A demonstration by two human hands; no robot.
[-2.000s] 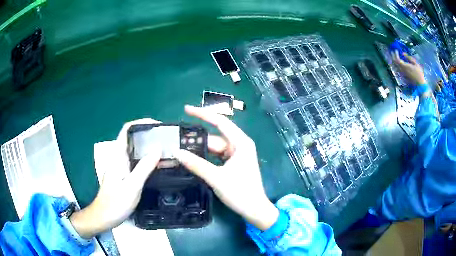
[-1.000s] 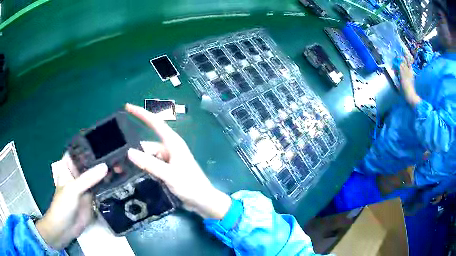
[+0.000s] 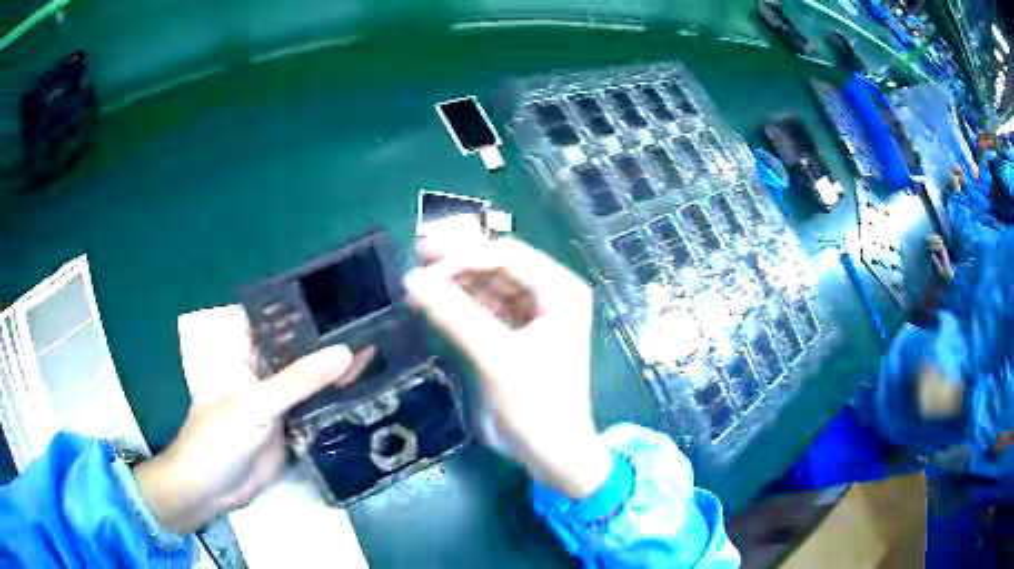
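My left hand (image 3: 239, 439) holds an opened black device housing (image 3: 384, 442) in front of me, its thumb on the lower edge of the upper half. The upper half shows a dark screen window (image 3: 347, 291) and buttons. The lower half has a hexagonal centre mark. My right hand (image 3: 517, 333) is raised just right of the housing, blurred, with thumb and fingertips close together. Whether it pinches something cannot be told. Two LCD modules, one upper (image 3: 469, 125) and one lower (image 3: 450, 211), lie beyond my right hand, which nearly touches the lower one.
A clear blister tray (image 3: 606, 239) with dark screens lies at right. White adhesive sheets (image 3: 67, 345) lie at left, and a white strip (image 3: 306, 528) runs under my left hand. Black housings sit at far left (image 3: 58, 120) and upper right (image 3: 795, 156). A blue-sleeved worker and cardboard box (image 3: 873, 528) are at right.
A pale face seen on the housing's upper half two seconds ago now shows the dark window side. My right hand has come off the housing. The view has shifted left since one second ago.
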